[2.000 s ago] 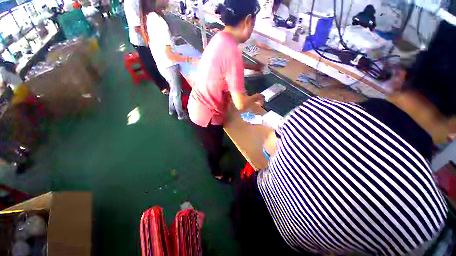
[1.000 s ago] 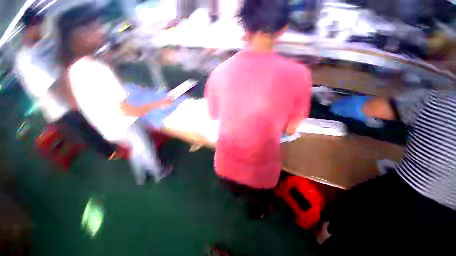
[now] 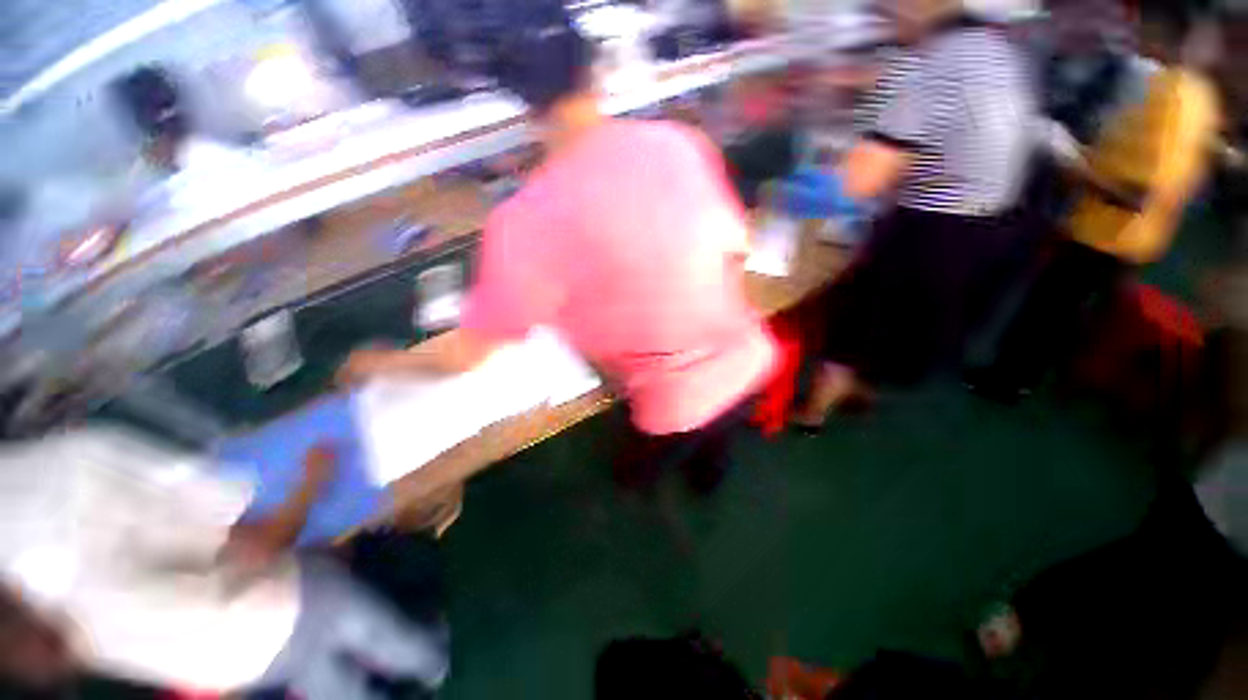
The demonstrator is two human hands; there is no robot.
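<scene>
Neither of my hands can be made out. The frame is strongly blurred. Nearest in front is a brown-topped bench (image 3: 527, 427) running from lower left to upper right. White sheets or trays (image 3: 459, 410) lie on it, in front of a person in a pink top. A blue sheet or tray (image 3: 308, 465) is beside them, under the hand of a person in white at the lower left. Blurred pale pieces (image 3: 271, 349) lie on the dark green conveyor (image 3: 356, 321) behind.
A person in pink (image 3: 630, 260) stands at the bench. A person in a striped top (image 3: 958, 123) and one in yellow (image 3: 1157, 164) are farther right. A red stool (image 3: 780, 376) is beside the bench. Dark, unclear shapes (image 3: 671, 670) lie along the bottom edge on the green floor.
The view has swung left and nearer the bench. The people in pink and stripes now appear farther left and smaller respectively. The red bundle seen two seconds ago is out of view.
</scene>
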